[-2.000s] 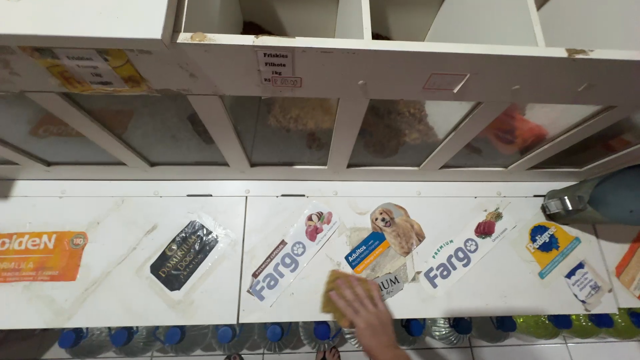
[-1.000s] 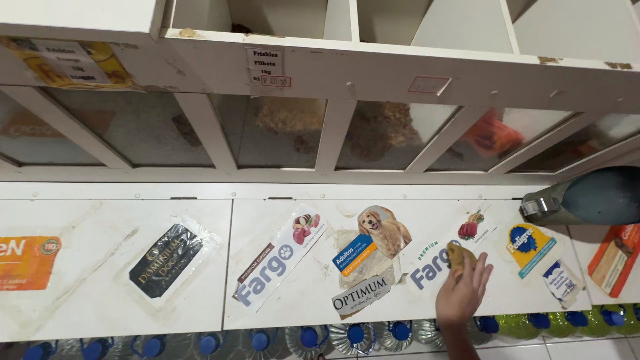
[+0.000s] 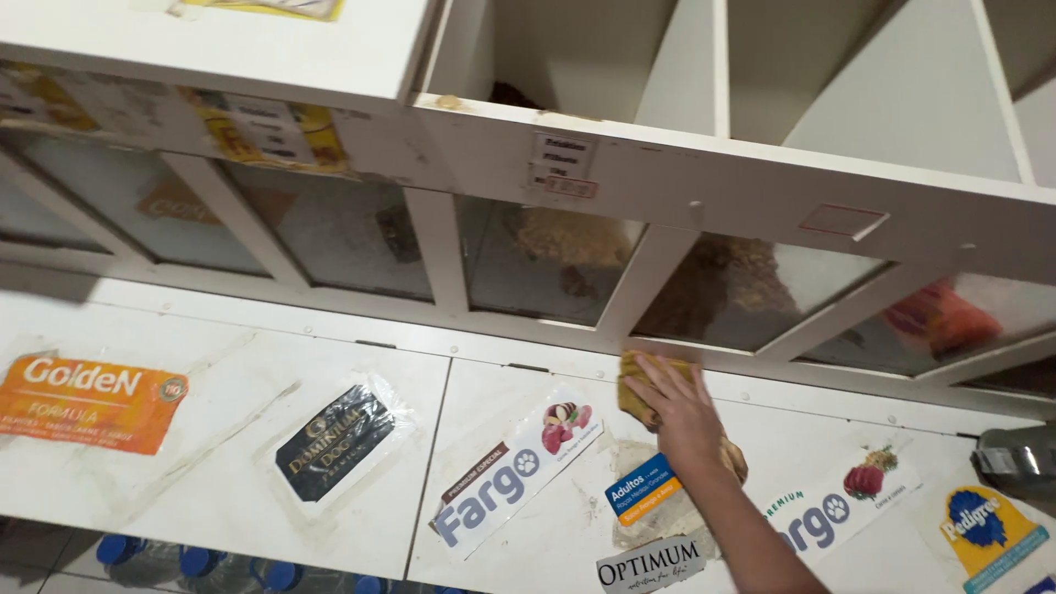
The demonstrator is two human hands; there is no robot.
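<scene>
My right hand [image 3: 681,404] lies flat with spread fingers on a yellow-brown cloth [image 3: 635,392], pressing it on the white counter lid near its back edge, just below the windowed bin front. The forearm comes in from the lower right and covers part of a dog picture and a Fargo label [image 3: 813,520]. Left of the forearm are a blue and orange label [image 3: 648,487], an Optimum label [image 3: 652,565] and another Fargo label [image 3: 520,474]. My left hand is out of view.
Behind the counter stands a white cabinet with open compartments [image 3: 610,49] above and glazed panels [image 3: 549,264] below. A dark rounded container with a metallic part [image 3: 1019,458] sits at the right. Bottles with blue caps [image 3: 198,561] stand below the counter's front edge.
My right hand and the cloth have moved from the right-hand Fargo label back and left to the counter's rear edge. The view has tilted and shifted.
</scene>
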